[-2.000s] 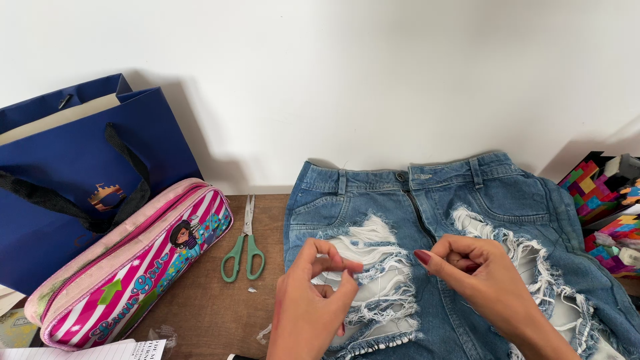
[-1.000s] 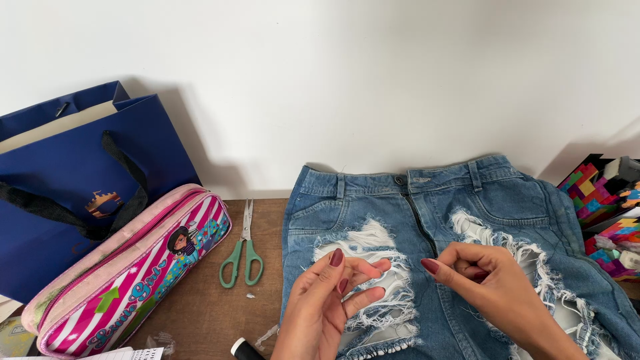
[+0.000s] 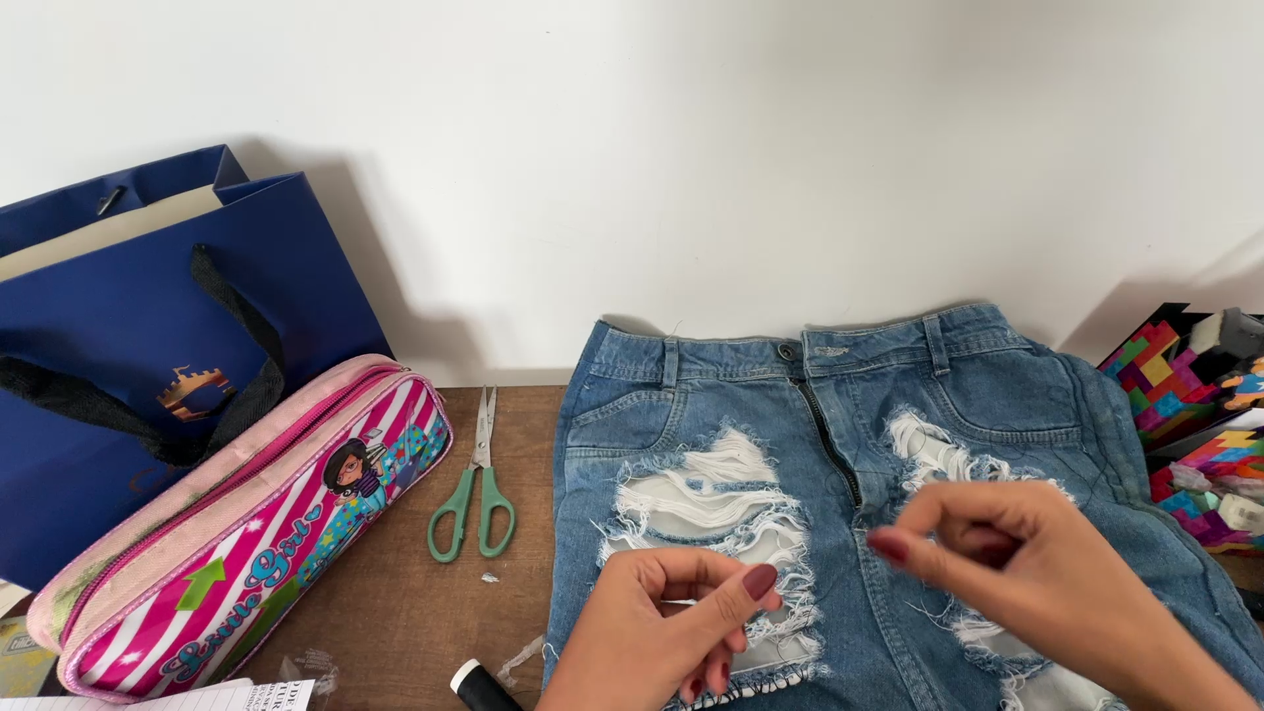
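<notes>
Ripped blue denim shorts or trousers (image 3: 839, 573) lie flat with the waistband toward the wall, the button undone and the zip partly down. Above the frayed tear on the left side is my left hand (image 3: 676, 622), thumb and forefinger close together. My right hand (image 3: 997, 563) hovers over the other torn side, its thumb and fingertips pinched. Whether a thread or needle is between the fingertips of either hand cannot be seen. Green-handled scissors (image 3: 472, 499) lie left of the denim, and a spool of black thread (image 3: 482, 686) is at the bottom edge.
At the left, a pink striped pencil case (image 3: 267, 533) leans by a navy paper bag (image 3: 197, 296) with black handles. Lined paper (image 3: 217, 696) is at the bottom left. Colourful block-patterned boxes (image 3: 1175, 395) stand at the right. A white wall (image 3: 691, 148) rises behind the brown tabletop (image 3: 395, 592).
Both hands stay over the denim. My left hand has changed its finger pose, with its thumb and forefinger closer together than one second ago. The black spool shows more than two seconds ago.
</notes>
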